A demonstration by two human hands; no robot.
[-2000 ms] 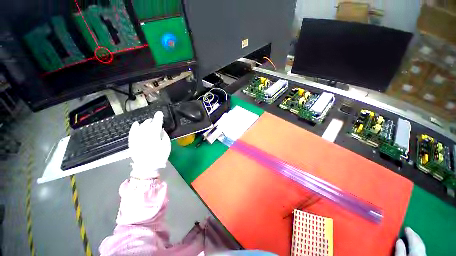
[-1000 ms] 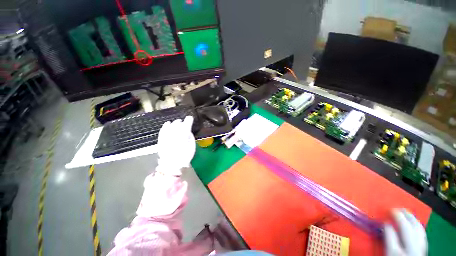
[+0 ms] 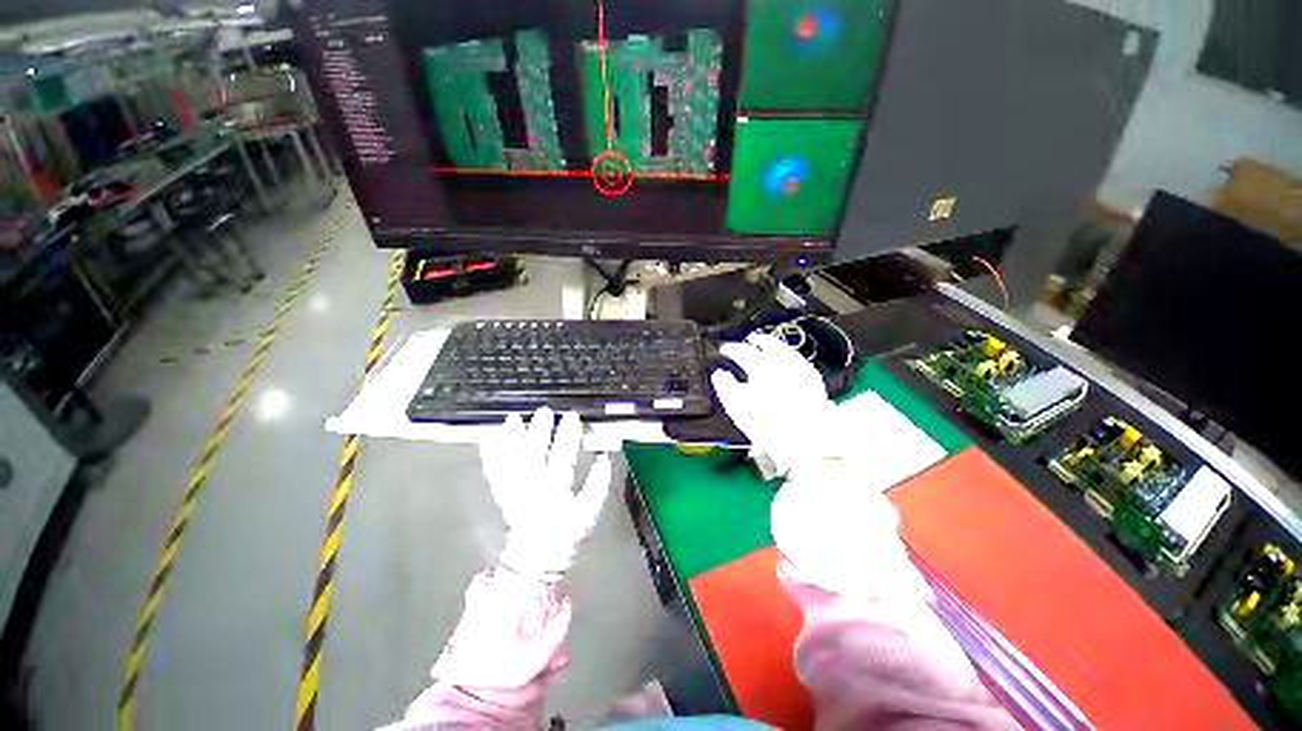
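Note:
The black keyboard (image 3: 564, 369) lies below the large screen (image 3: 593, 107), which shows green board images and a red crosshair. My left hand (image 3: 546, 493), in a white glove, is at the keyboard's front edge with its fingers apart and nothing in it. My right hand (image 3: 778, 407), also gloved in white, is just right of the keyboard on the dark mouse pad (image 3: 710, 426). It covers the place where the mouse was; the mouse is hidden, so its grip cannot be told.
The red mat (image 3: 985, 521) lies on the green mat (image 3: 700, 503), with a purple strip (image 3: 1000, 650) partly behind my right sleeve. White paper (image 3: 888, 440) is beside my right hand. Circuit boards (image 3: 1007, 386) stand on the black conveyor at right. A black tray (image 3: 460, 274) is behind the keyboard.
The view has turned left. My right hand has moved from the purple strip to the mouse pad. My left hand has shifted off the keyboard's keys to its front edge, with fingers spread.

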